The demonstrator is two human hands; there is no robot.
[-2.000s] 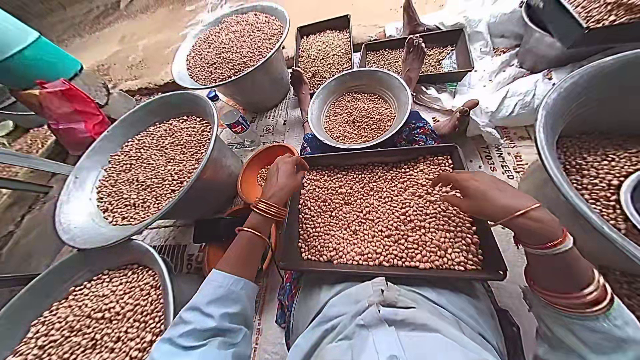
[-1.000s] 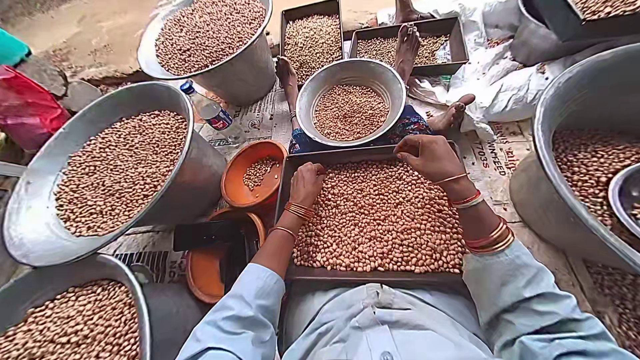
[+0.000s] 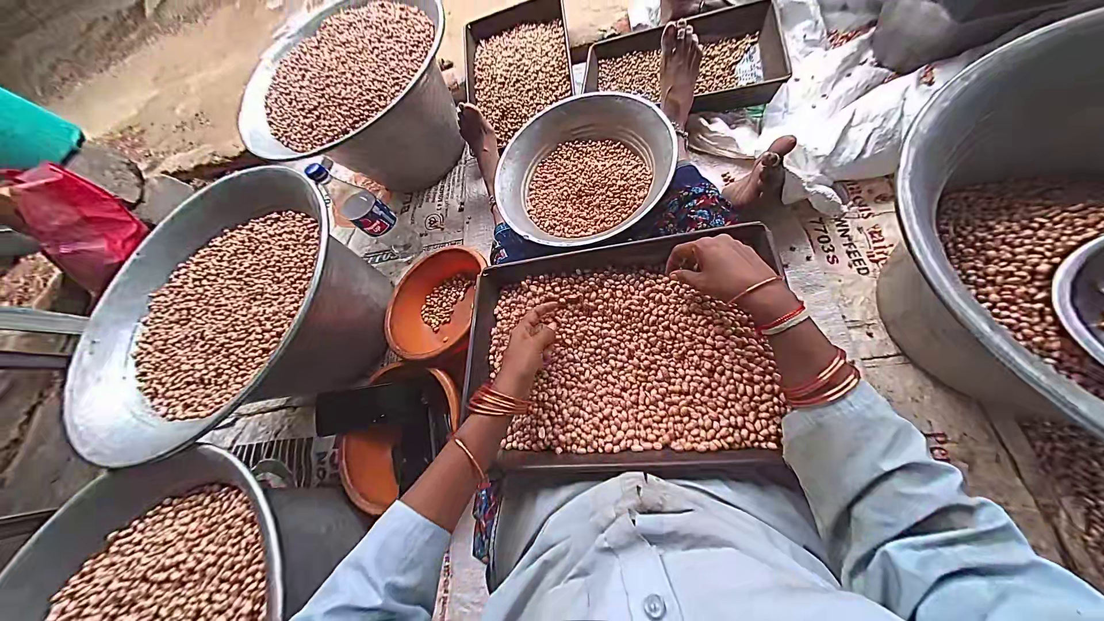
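A dark rectangular metal tray (image 3: 638, 464) rests on my lap, filled with shelled peanuts (image 3: 642, 371). My left hand (image 3: 530, 341) is over the upper left part of the peanuts, thumb and fingers bent close together; whether a nut is between them cannot be told. Near the tray's far edge, my right hand (image 3: 716, 269) has its fingers curled down at the peanuts, and the fingertips are partly hidden. Just left of the tray stands an orange bowl (image 3: 412, 319) with a few peanuts in it. Beyond the far rim is a round metal basin (image 3: 509, 185) of peanuts.
Large metal tubs of peanuts stand at left (image 3: 95, 379), upper left (image 3: 397, 129), lower left (image 3: 274, 552) and right (image 3: 931, 336). Two more trays (image 3: 569, 52) (image 3: 776, 52) lie beyond my bare feet (image 3: 763, 177). A plastic bottle (image 3: 366, 207) and a second orange bowl (image 3: 362, 474) are on the left.
My right hand has moved from the tray's right side to its far edge. My left hand has gone from the tray's left rim to over the peanuts.
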